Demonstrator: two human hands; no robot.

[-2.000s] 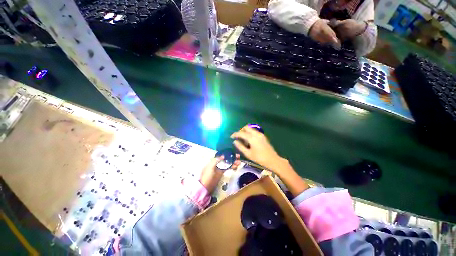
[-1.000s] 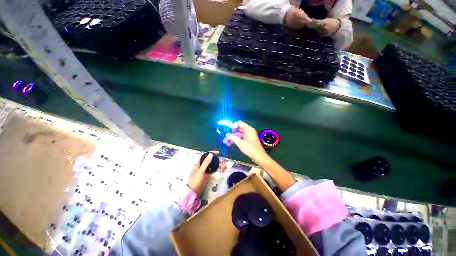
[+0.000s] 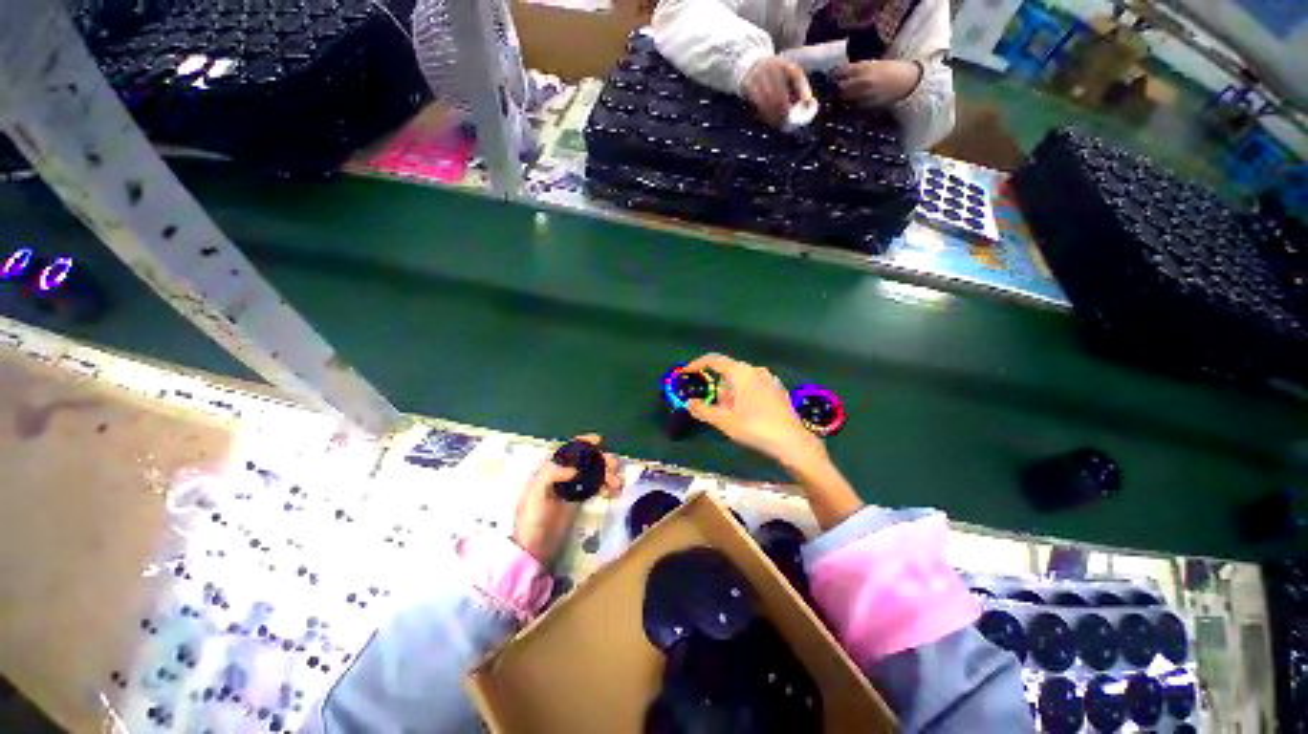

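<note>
My left hand (image 3: 552,509) holds a round black cover (image 3: 578,470) above the near ledge, left of the carton. My right hand (image 3: 757,412) is over the green belt with thumb and fingers on a lit unit (image 3: 690,387) with a rainbow ring. A second lit unit (image 3: 818,410) with a pink and purple ring stands on the belt just right of my right hand. The carton (image 3: 552,671) is against my body and holds several glossy black covers (image 3: 699,598).
Dark unit (image 3: 1070,479) on the green belt (image 3: 474,323) at right; two purple-lit units (image 3: 55,273) at far left. Slotted post (image 3: 194,230) at left. Small-parts sheet (image 3: 258,574), cover tray (image 3: 1090,641). Across the belt, a person's hands (image 3: 782,89) above black tray stacks (image 3: 746,151).
The view has shifted right. My right hand has moved onto the lit unit, whose glare has become a rainbow ring. The pink-ringed unit is now closer beside my right hand.
</note>
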